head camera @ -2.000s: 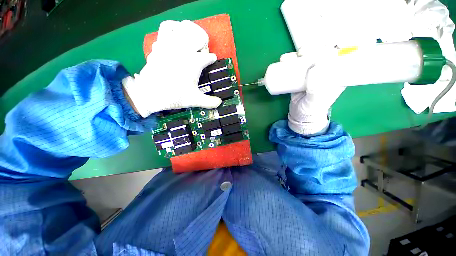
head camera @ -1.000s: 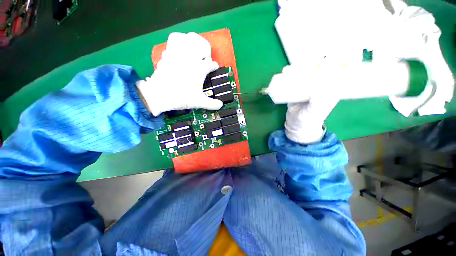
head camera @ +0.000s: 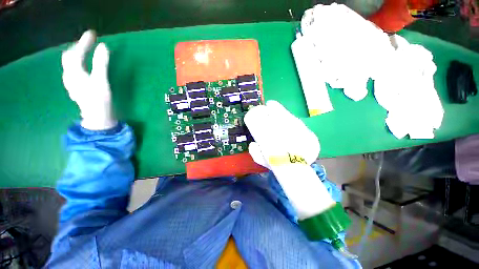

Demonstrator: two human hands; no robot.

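The green PCB panel point(head camera: 215, 120) with four groups of black blocks lies on the red-orange backing pad point(head camera: 218, 58). White lines of adhesive show between the blocks. My gloved right hand point(head camera: 283, 134) is shut on the dispensing syringe point(head camera: 302, 189), over the panel's right edge. The syringe's green end cap point(head camera: 325, 221) points down toward my body; its needle tip is hidden by the hand. My gloved left hand point(head camera: 89, 79) is raised off the panel at the left, fingers apart and empty.
A spare white syringe point(head camera: 312, 76) with a yellow band lies right of the pad, beside a crumpled heap of white cloths point(head camera: 409, 89). A black object point(head camera: 461, 81) lies at the far right. The dark belt runs along the back. Part of a person shows at the right edge.
My left hand has let go of the panel and moved left. My right hand has moved left and down to the panel, swinging the syringe's cap end toward my body. The spare syringe now shows.
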